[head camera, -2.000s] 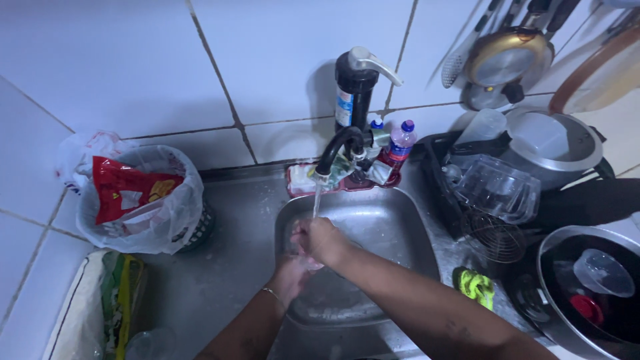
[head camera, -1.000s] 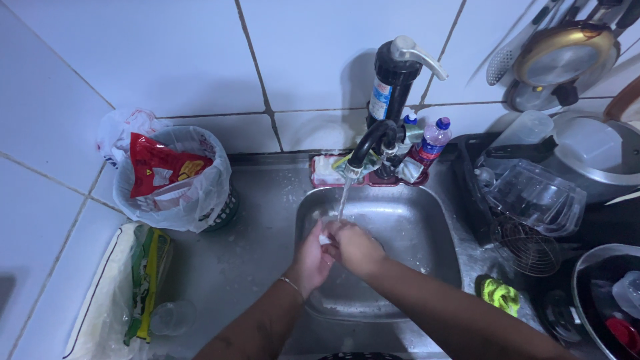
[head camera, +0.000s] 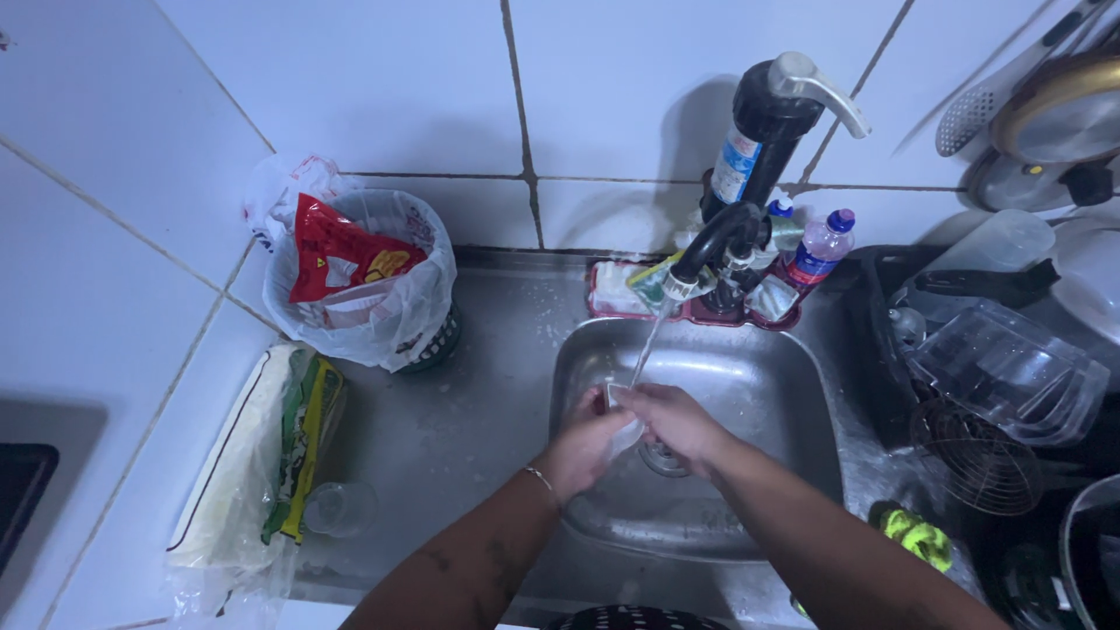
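Note:
Over the steel sink basin, my left hand and my right hand meet around a small whitish, translucent piece, whose exact kind I cannot tell. Water runs from the black faucet onto it and my fingers. The drain lies partly behind my right hand. Behind the basin, a dark red sink caddy holds a sponge and a bottle with a purple cap.
A bin lined with a plastic bag holds a red wrapper. Plastic packages and a clear cup lie at left. At right are a black dish rack with clear containers, a wire strainer and a yellow-green cloth.
The whitish piece now shows between my fingers, and my hands have opened somewhat around it. Water keeps running. The view has shifted so that things sit further right.

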